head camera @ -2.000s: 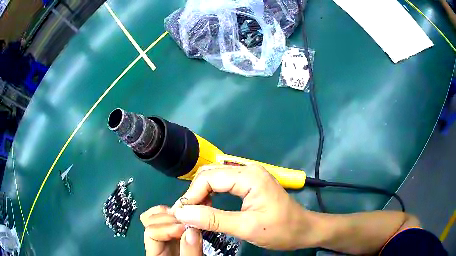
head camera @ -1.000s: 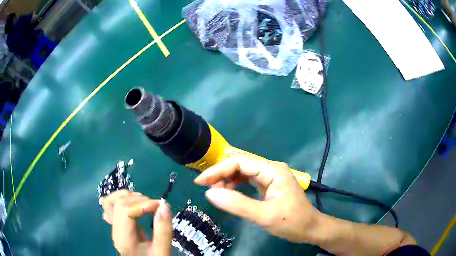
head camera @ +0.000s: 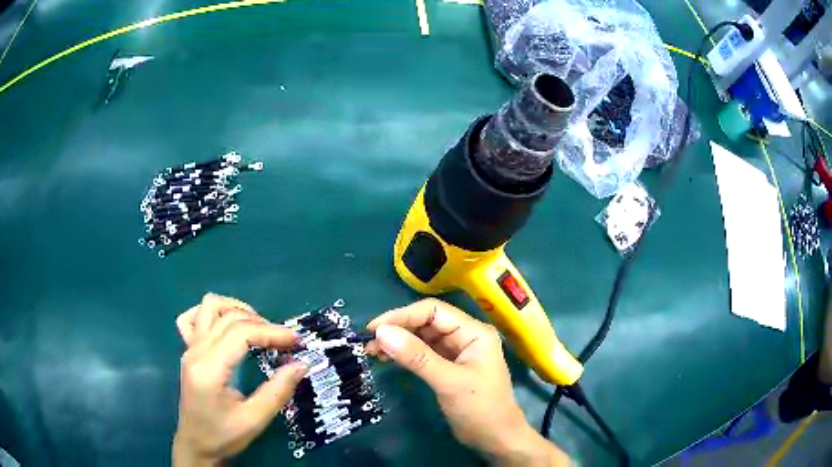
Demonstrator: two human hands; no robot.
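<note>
The near pile of short black leads with white sleeves and ring terminals [head camera: 328, 383] lies between my hands. My right hand [head camera: 447, 360] pinches the dark end of a lead at the pile's upper right edge. My left hand [head camera: 228, 374] has its index finger and thumb at the pile's left side, a small gap between the tips; whether they grip a lead is hidden. The yellow heat gun [head camera: 483, 255] lies just beyond my right hand, its scorched nozzle [head camera: 529, 128] pointing up and away.
A second pile of leads [head camera: 196, 202] lies at the left, with a thin pale scrap [head camera: 123, 68] beyond it. A large clear bag [head camera: 593, 91], a small zip bag [head camera: 628, 217], a black cord [head camera: 607, 328] and a white sheet [head camera: 753, 242] are at the right.
The view has turned, and the gun now shows pointing up and right of the hands. The lead upright in my left fingers a second ago is gone from there; both hands have come to the near pile.
</note>
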